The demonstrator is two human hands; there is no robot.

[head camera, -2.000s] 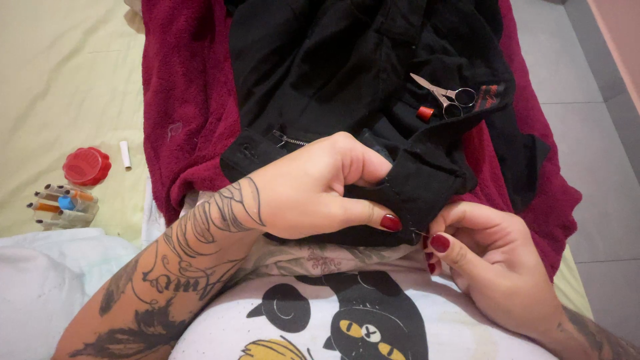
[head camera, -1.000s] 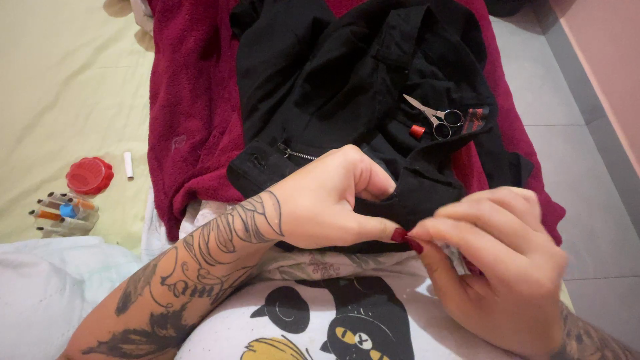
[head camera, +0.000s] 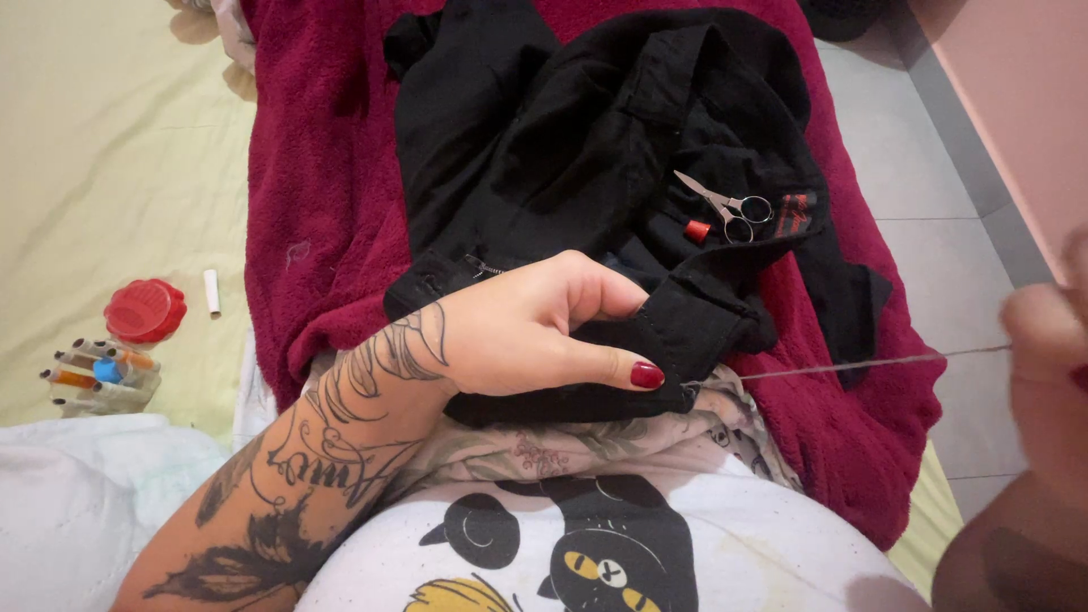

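Observation:
My left hand (head camera: 552, 327) grips the edge of a black cloth garment (head camera: 586, 170) that has a metal zipper. At the right edge of the view is my right hand (head camera: 1050, 357), blurred and partly cut off, its fingers closed on the end of a thread (head camera: 875, 364). That thread stretches taut from the garment's lower corner, beside my left thumb, out to the right. I cannot make out a needle. Small metal scissors (head camera: 722, 204) lie spread on the garment, beside a red thimble (head camera: 697, 230) and a sewn-in label with writing.
The garment rests on a dark red towel (head camera: 314, 212). On the pale yellow sheet at the left are a red scalloped container (head camera: 145, 311), a small white cylinder (head camera: 212, 293) and a clear holder of thread bobbins (head camera: 102, 374). A pink wall (head camera: 1011, 102) stands at the right.
My right hand was beside my left thumb at the garment's edge. It has moved far to the right, and the thread now spans the gap. My left hand has kept its hold.

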